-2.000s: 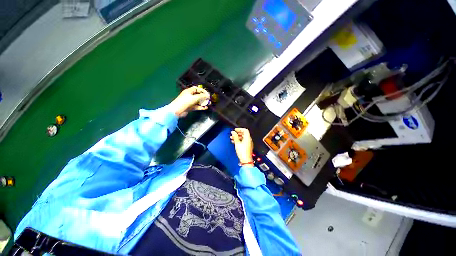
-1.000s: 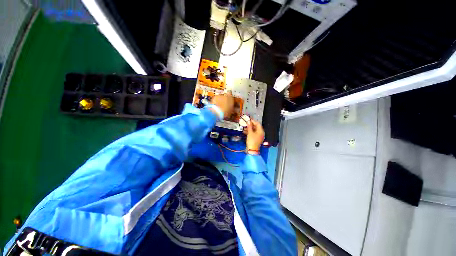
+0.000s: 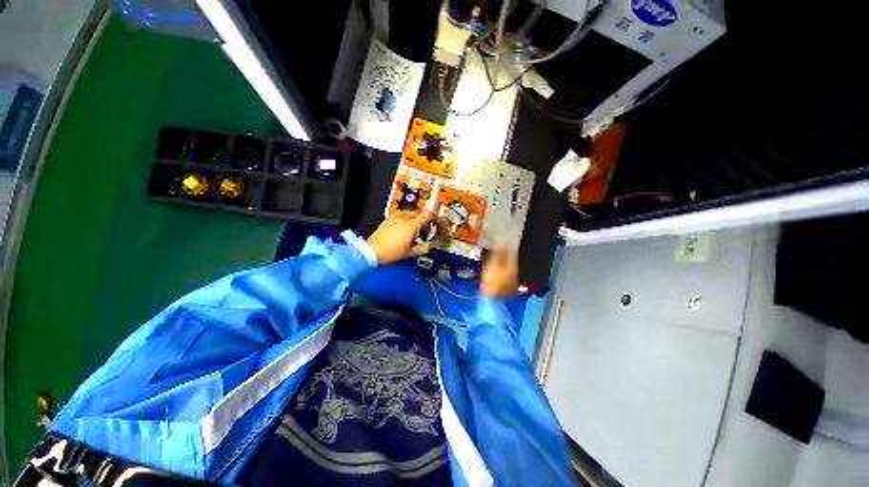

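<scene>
My left hand [image 3: 400, 238] is at the front of the orange fixtures, its fingertips closed on a small round component [image 3: 429, 231]. My right hand [image 3: 500, 272] is blurred at the front right of the metal plate [image 3: 513, 195]; whether it holds anything cannot be told. The right front orange fixture [image 3: 460, 215] shows a silvery round shape in its centre. The left front fixture [image 3: 412, 193] and the back fixture [image 3: 431, 147] show dark cross-shaped centres.
A black parts tray [image 3: 267, 215] lies left on the green belt [image 3: 95, 257], with two yellow-topped parts in its near row. A printed card [image 3: 385, 100] and cables stand behind the fixtures. White enclosure edges lie left and right. Control buttons [image 3: 444, 272] are in front.
My left hand has drawn back left from over the right front fixture, uncovering it. My right hand has moved slightly right and down, away from the fixture; the white round part seen in it no longer shows there.
</scene>
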